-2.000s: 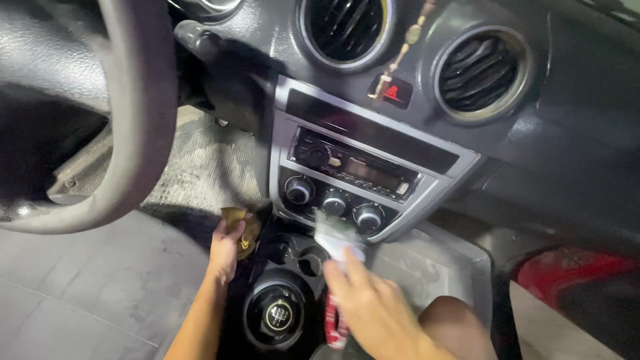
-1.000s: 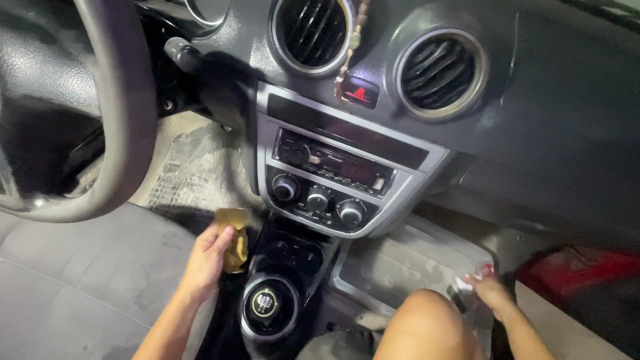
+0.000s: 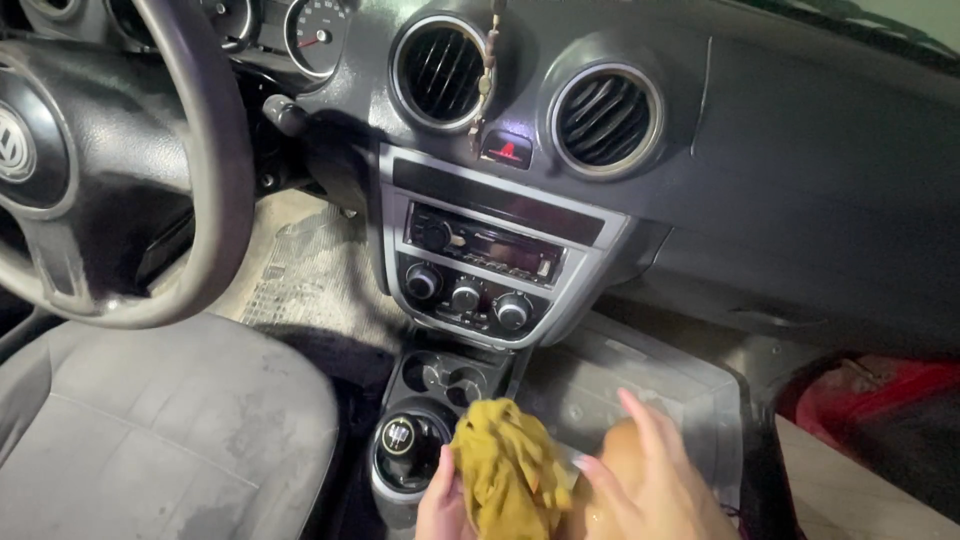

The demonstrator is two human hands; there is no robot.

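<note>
A crumpled mustard-yellow cloth [image 3: 510,472] is held in my left hand [image 3: 444,499], just right of the gear knob [image 3: 397,435]. To the right of the cloth is my right hand [image 3: 649,476], with thumb and fingers spread and nothing seen between them. A bare knee shows partly behind it. Above both hands stands the centre console with a car radio [image 3: 484,244] and three round control knobs. Part of my left hand is hidden by the cloth.
On the left are the steering wheel [image 3: 217,150] and a grey fabric seat [image 3: 172,405]. Two round air vents [image 3: 607,120] and a hanging bead string [image 3: 486,82] are above. A translucent plastic bin [image 3: 712,397] lies in the passenger footwell, with something red [image 3: 870,397] beyond it.
My left hand has brought the cloth from beside the console to the right of the gear knob. My right hand has come back from the bin's right side, without the red and white object it held earlier.
</note>
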